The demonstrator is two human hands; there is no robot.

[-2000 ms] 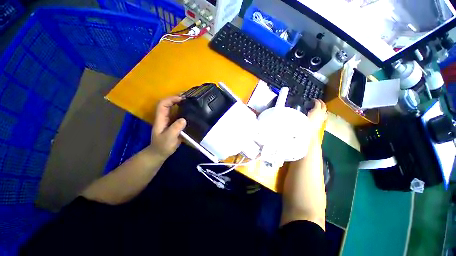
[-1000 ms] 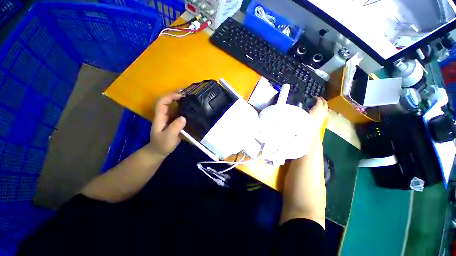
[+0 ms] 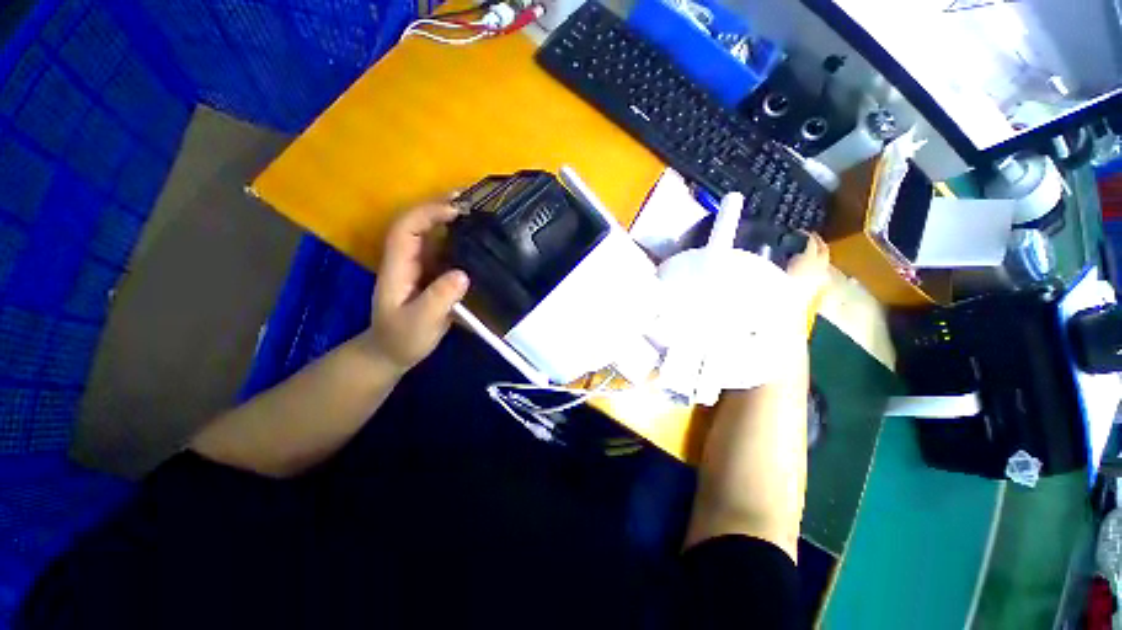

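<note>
A PTZ dome camera lies on its side at the front edge of the orange desktop [image 3: 461,117]. Its round white housing [image 3: 726,322] is at the right and its black camera head [image 3: 523,240] at the left. My left hand [image 3: 416,286] grips the black head, thumb near its front. My right hand [image 3: 806,273] is at the far right side of the housing; the housing and a dark object hide part of its fingers. A white pigtail cable [image 3: 532,412] hangs from the camera over the desk edge.
A black keyboard [image 3: 683,111] and blue parts tray [image 3: 708,47] are behind. A monitor [image 3: 1021,62] is at the top right. A black box with a white strip [image 3: 1003,382] stands on the right, beside the green surface [image 3: 923,529]. A large blue crate [image 3: 111,74] is at the left.
The view has shifted and turned slightly, so the keyboard and monitor sit differently. Both hands and the camera keep nearly the same places relative to each other.
</note>
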